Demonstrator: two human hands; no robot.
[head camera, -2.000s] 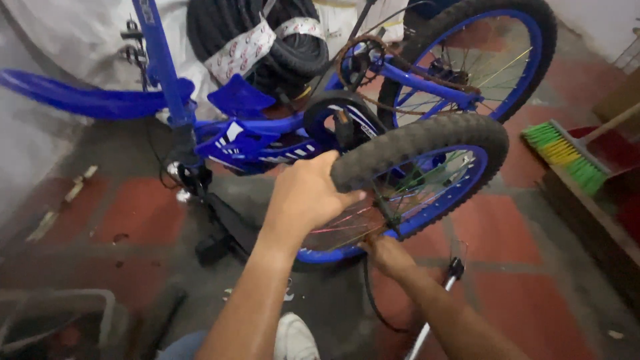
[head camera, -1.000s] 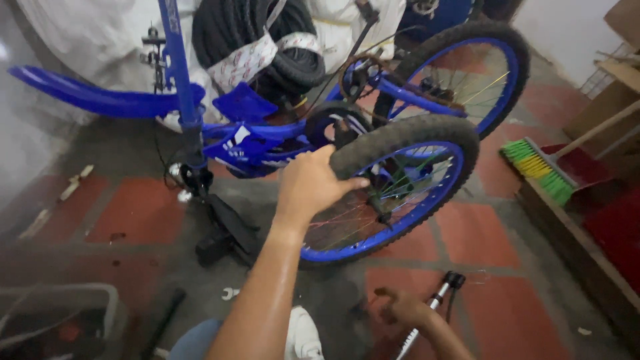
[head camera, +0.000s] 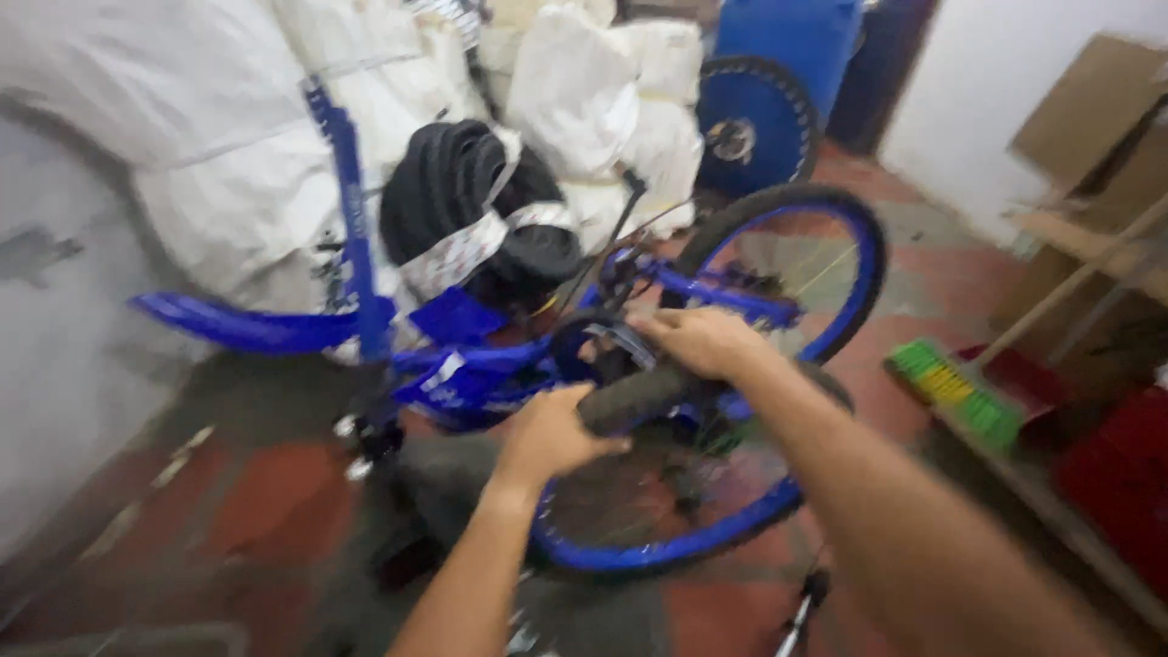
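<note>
A loose bicycle wheel with a blue rim (head camera: 657, 553) leans in front of a blue bicycle frame (head camera: 351, 228). My left hand (head camera: 547, 436) grips the wheel's black knobby tire (head camera: 639, 399) at its upper left. On the tire's top, farther right, lies my right hand (head camera: 707, 342), its fingers over the far side and partly hidden. The frame's other wheel (head camera: 862, 265) stands behind. A hand pump (head camera: 803, 607) lies on the floor below my right forearm.
Bundled black tires (head camera: 456, 196) rest against white sacks (head camera: 575, 91). A green and yellow broom (head camera: 954, 388) and a red dustpan (head camera: 1027, 388) are at the right, near cardboard boxes (head camera: 1086, 109). A blue fender (head camera: 246, 324) sticks out left.
My right hand has risen from low near the pump to the top of the tire. My left hand stays at the tire. The view has shifted, showing more of the back.
</note>
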